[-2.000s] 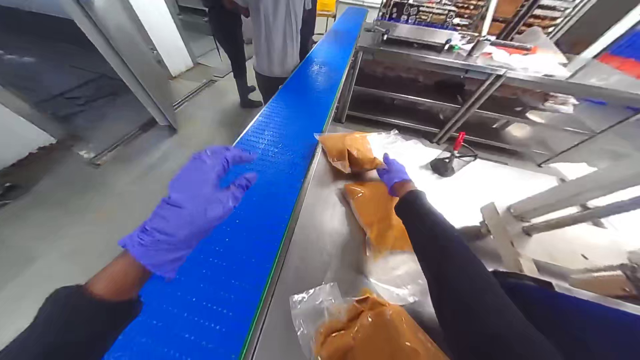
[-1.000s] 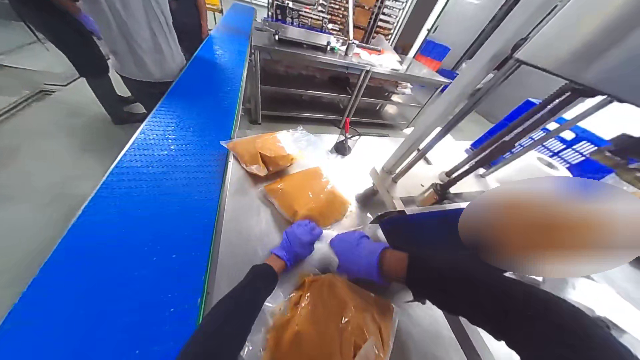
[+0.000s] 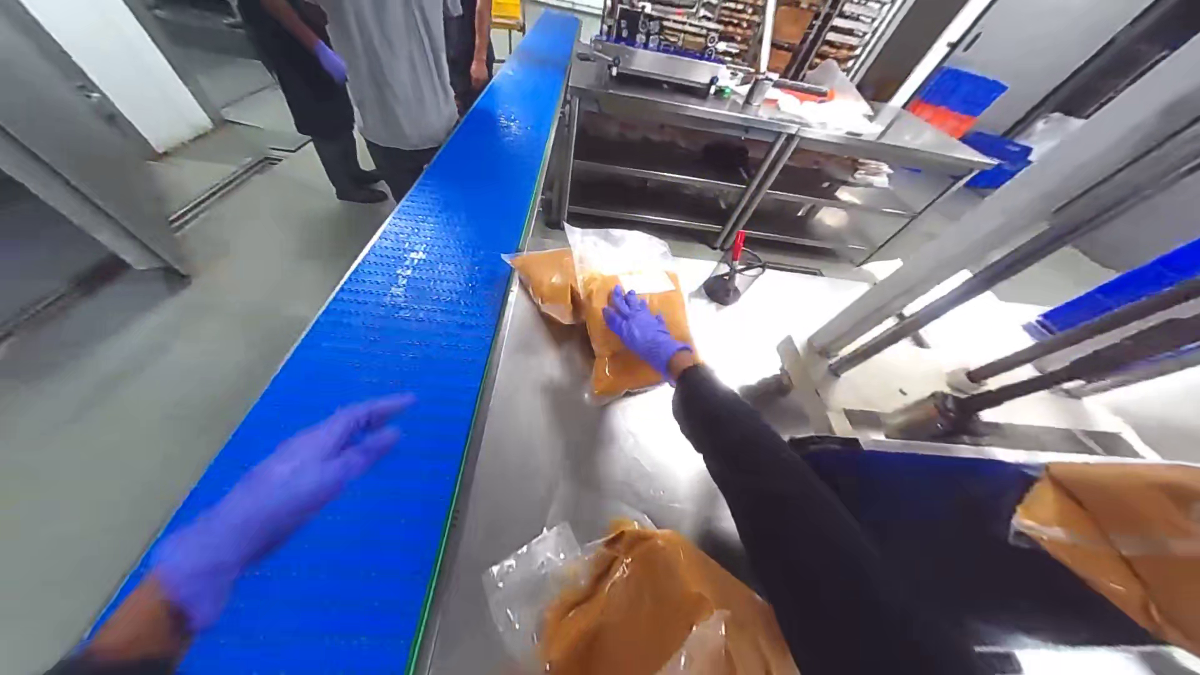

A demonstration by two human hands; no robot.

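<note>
My right hand, in a purple glove, lies with spread fingers on top of a clear plastic bag of orange-brown filling. That bag overlaps a second filled bag beside the belt's edge. My left hand, gloved too and somewhat blurred, is over the blue conveyor belt with nothing in it. Close to me on the steel table rests a larger bag of the same filling, with its clear plastic end pointing left. Another bag is at the right edge on a dark blue surface.
A tool with a red handle stands beyond the bags. Metal posts and bars rise at the right. A steel shelved table is at the far end. Two or more people stand left of the belt.
The bag that lay nearer my hands a second ago now overlaps the far bag. My right hand has moved onto it, and my left hand has moved away to over the belt.
</note>
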